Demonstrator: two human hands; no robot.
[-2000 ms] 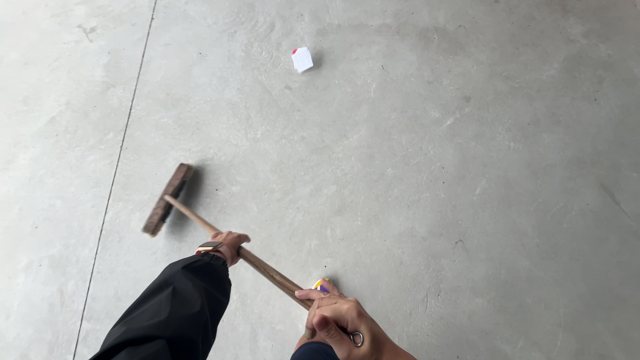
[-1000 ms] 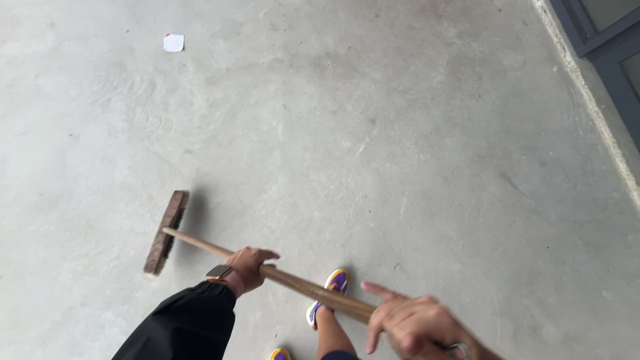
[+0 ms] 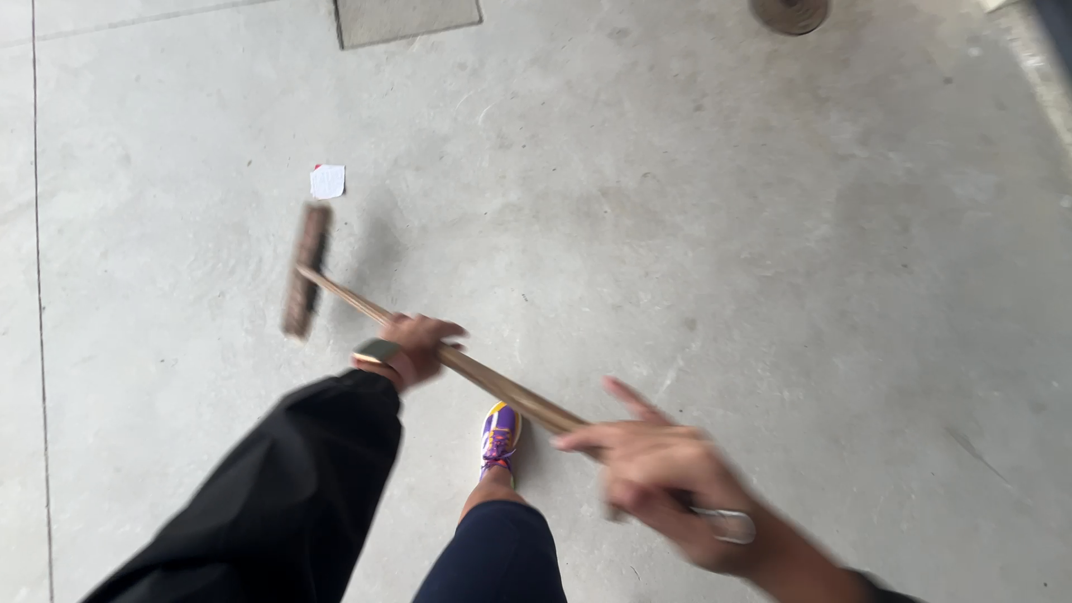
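A push broom with a brown wooden head point(image 3: 307, 272) and a long wooden handle point(image 3: 511, 394) runs from upper left to lower right. My left hand point(image 3: 419, 345), with a watch at the wrist, grips the handle partway down. My right hand point(image 3: 670, 481) is closed on the handle near its top end, one finger extended; a metal loop shows by the palm. The broom head is blurred, with a dark shadow to its right, and appears lifted off the floor. A white piece of paper point(image 3: 328, 182) with a red corner lies just beyond the head.
Grey concrete floor point(image 3: 796, 318) spreads around me, with a joint line at the left. A square floor cover point(image 3: 406, 21) and a round metal object point(image 3: 790, 10) are at the top. A wall's edge point(image 3: 1038, 67) shows at upper right. My purple shoe point(image 3: 500, 440) is below the handle.
The broom was farther from the paper in both earlier frames; its head is now close beside it. Both hands have stayed on the handle. The view has shifted a lot.
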